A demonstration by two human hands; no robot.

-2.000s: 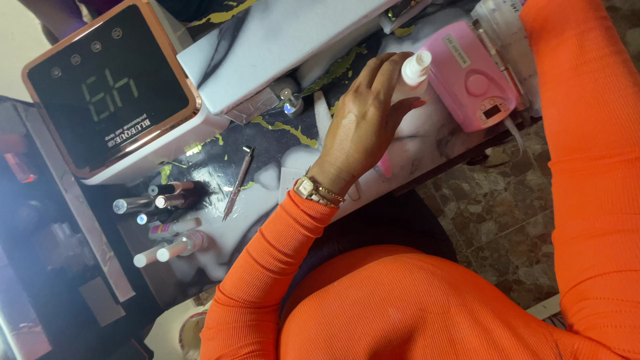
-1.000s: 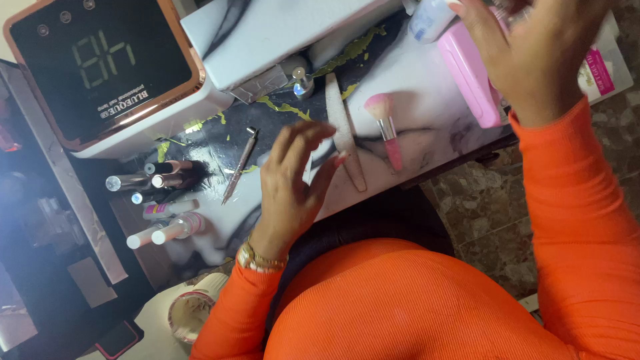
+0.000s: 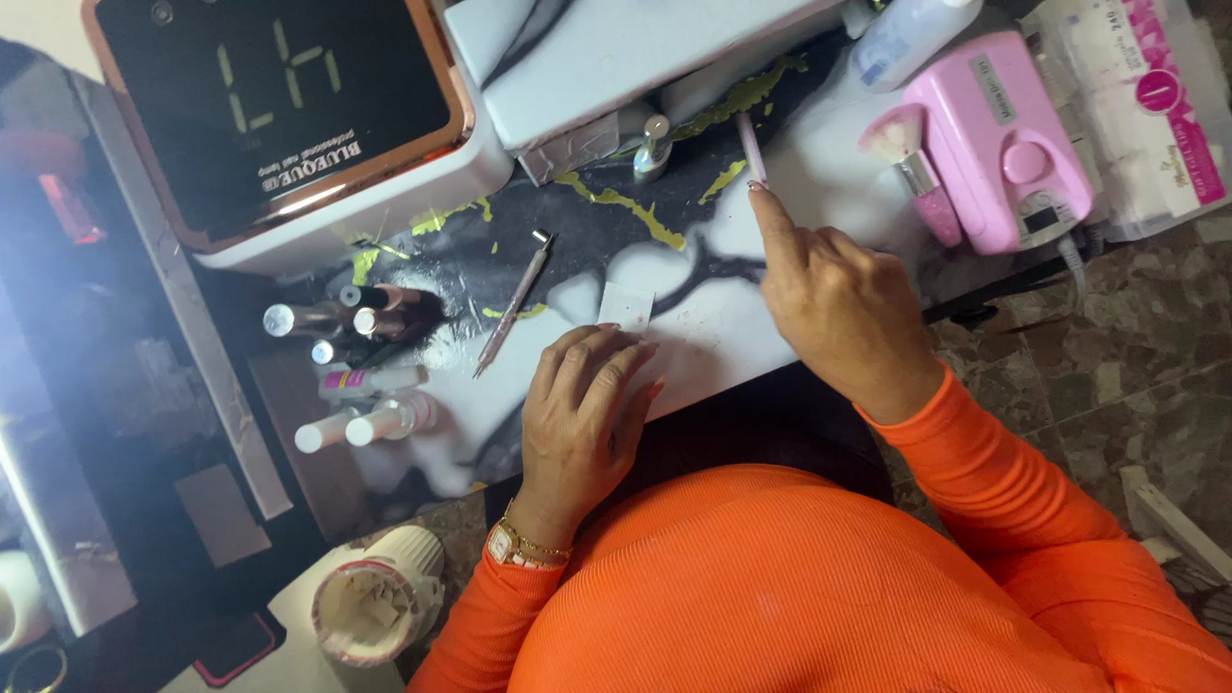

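My left hand [image 3: 585,414], with a watch and bracelet at the wrist, rests palm down near the table's front edge, its fingertips beside a small white square [image 3: 627,306]. Nothing shows in its loosely bent fingers. My right hand [image 3: 839,303] has its index finger stretched to the near end of a slim pale stick [image 3: 751,149]; its other fingers curl under and the thumb is hidden. Right of it, a pink-handled powder brush [image 3: 922,183] leans on a pink nail drill unit [image 3: 1001,144]. A double-ended nail tool [image 3: 515,303] lies left of centre.
A nail lamp [image 3: 337,217] stands at the upper left, beside a long pale box or armrest [image 3: 597,58]. Several polish bottles [image 3: 385,419] lie near the left edge. A small silver-capped bottle [image 3: 653,149], a clear bottle [image 3: 910,43] and a nail tips packet [image 3: 1155,115] are farther right.
The brush has moved from mid-table to the drill unit. My right hand has come from the upper right to the stick. My left hand, around a white bottle two seconds ago, is now at the front edge.
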